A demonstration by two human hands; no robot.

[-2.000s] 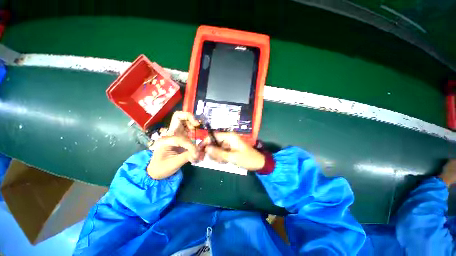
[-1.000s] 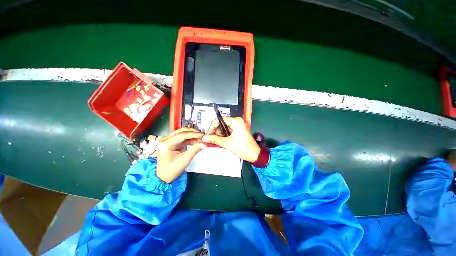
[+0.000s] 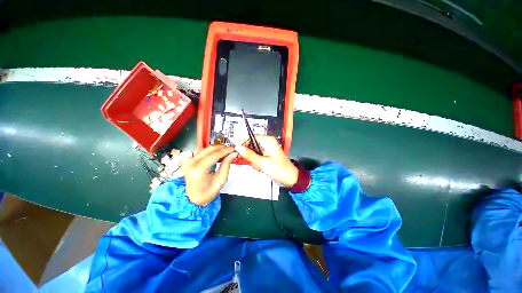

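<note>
A black tablet unit (image 3: 253, 80) lies in a red-orange carrier tray (image 3: 208, 86), with a silver-white circuit area at its near end and a small yellow-gold part at that end's left corner. My right hand (image 3: 273, 162) is at the tray's near edge and holds dark tweezers (image 3: 250, 130), tips pointing away over the circuit area. My left hand (image 3: 205, 173) is beside it at the near left corner, its fingertips meeting those of my right hand. Whether something small is pinched between the fingertips is too small to tell.
A red parts bin (image 3: 123, 105) with small pale pieces stands left of the tray. Loose cream and black parts (image 3: 171, 163) lie beside it. A white sheet (image 3: 250, 182) lies below the tray. A black cord runs down near my right sleeve. A blue sleeve (image 3: 497, 229) shows at far right.
The hands stay together at the tray's near end. The left fingers have shifted slightly, and the tweezers show more fully over the circuit area. The view has shifted somewhat.
</note>
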